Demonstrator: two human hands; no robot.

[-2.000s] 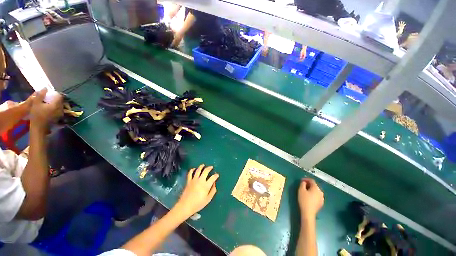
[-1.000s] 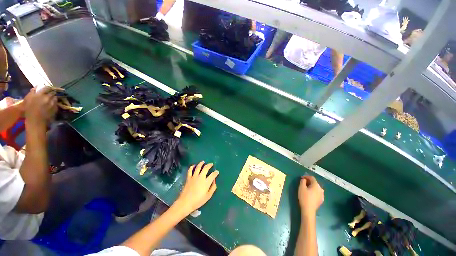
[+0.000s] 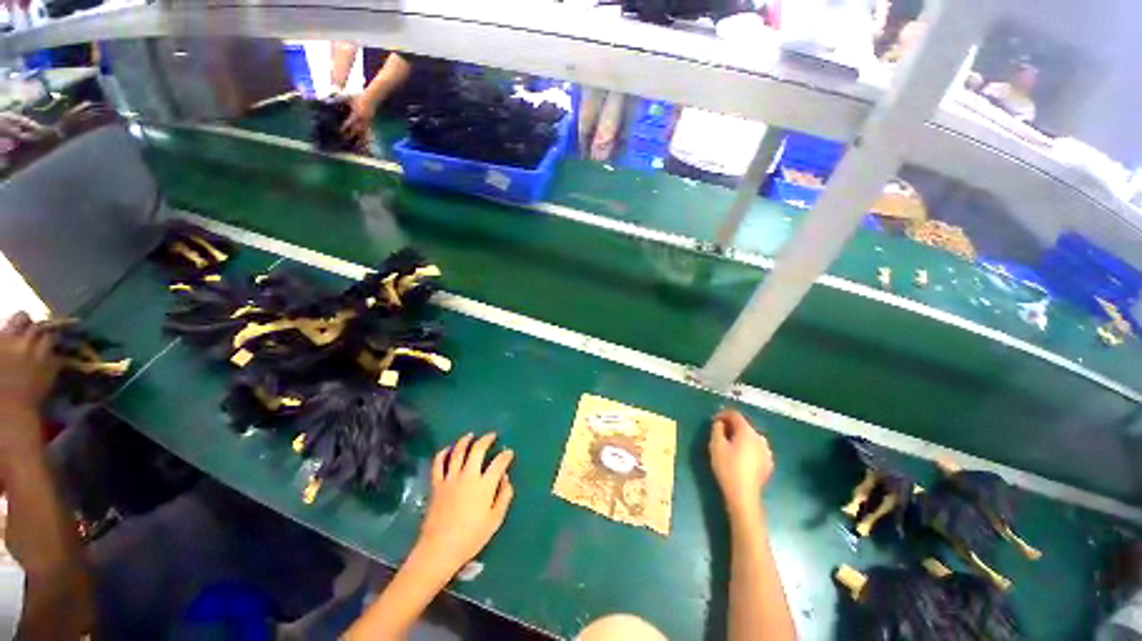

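My left hand [image 3: 466,501] lies palm down on the green bench with its fingers apart, holding nothing. My right hand [image 3: 741,453] rests on the bench with curled fingers, and I see nothing in it. Between them lies a stained tan cardboard mat [image 3: 581,490] with a small whitish glue dish [image 3: 619,458] at its middle, brown stains around it. A heap of black joined figure parts [image 3: 357,432] with tan limbs lies left of my left hand. More joined parts [image 3: 933,601] lie right of my right hand.
A grey metal post [image 3: 802,276] rises from the bench's back rail. A blue crate [image 3: 482,175] of black pieces stands across the line. A neighbour's arm [image 3: 38,501] is at the left edge. Other people's hands [image 3: 360,119] are at the far side.
The view has turned to the right and up, so the bench things sit further left and more of the right heap shows. My hands keep their places beside the mat.
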